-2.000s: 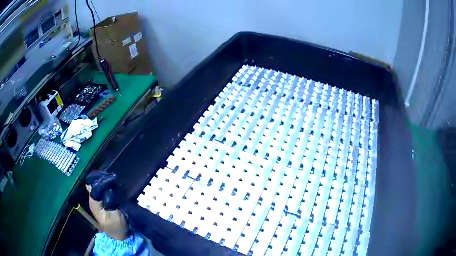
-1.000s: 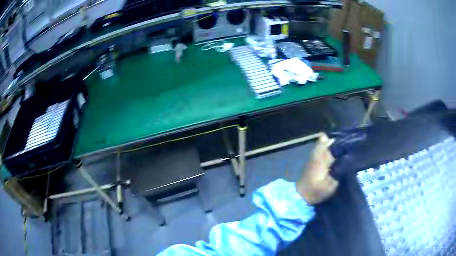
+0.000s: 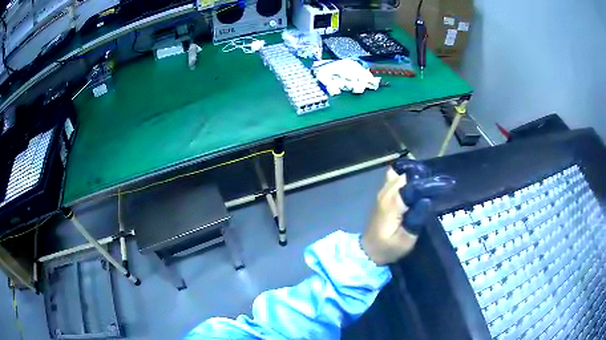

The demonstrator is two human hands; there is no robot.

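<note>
A large black plastic bin (image 3: pixel 425 279) fills the lower right and is cut off by the picture's edge. Dense rows of silver metal housings (image 3: pixel 531 246) lie in it. My left hand (image 3: pixel 399 212), bare at the back with black coverings on the fingers, is at the bin's rim at its near left side. The fingers are curled over the rim, and the light blue sleeve comes up from the bottom. The fingertips' exact contact is hard to see. My right hand is not in view.
Behind is a green-matted bench (image 3: pixel 179 126) with a row of housings (image 3: pixel 296 80), a white cloth (image 3: pixel 347 76), small parts trays (image 3: pixel 372 45) and a dark hand tool (image 3: pixel 420 43). Another black bin (image 3: pixel 50 179) stands far left. A grey stool (image 3: pixel 183 216) and a metal frame (image 3: pixel 83 299) stand on the floor.
The view has swung left from the large bin toward the bench, then slightly back right. My left hand stays at the bin's rim.
</note>
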